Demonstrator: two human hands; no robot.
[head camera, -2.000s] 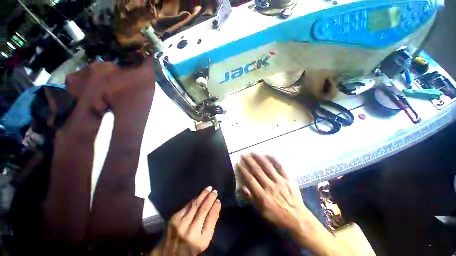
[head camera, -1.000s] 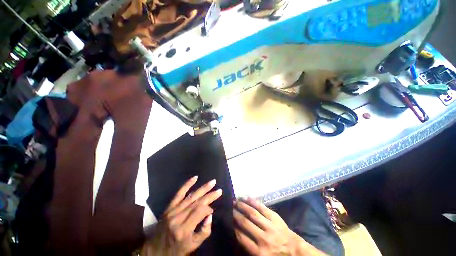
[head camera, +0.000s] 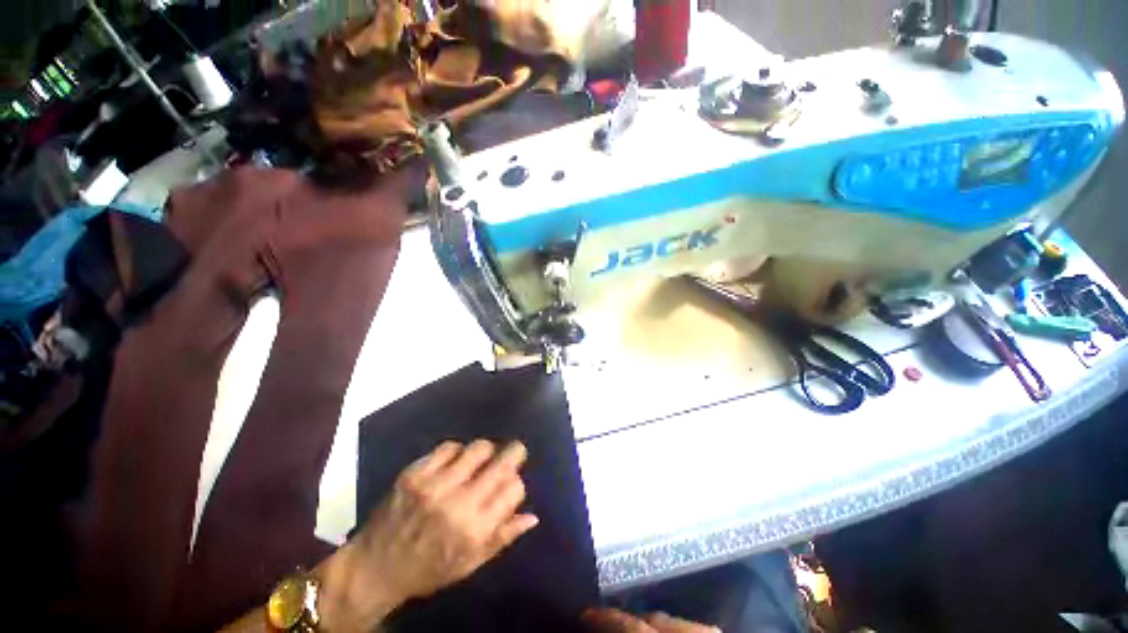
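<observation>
A black cut panel lies flat on the white table, its upper right corner at the presser foot and needle of the white and blue sewing machine. My left hand rests on top of the panel, palm down with fingers bent, a gold watch on its wrist. My right hand is mostly cut off by the bottom edge of the picture; only its fingers show beside the panel's right edge. Whether they pinch the fabric cannot be seen.
Maroon-brown panels spread left of the machine. Black-handled scissors lie under the machine arm. Small red and green tools lie at the bed's right end. A mustard-brown fabric pile and a red cone are behind.
My right hand has moved from the table beside the panel down toward the picture's bottom edge. My left hand stays on the panel. The view has shifted, showing more behind the machine.
</observation>
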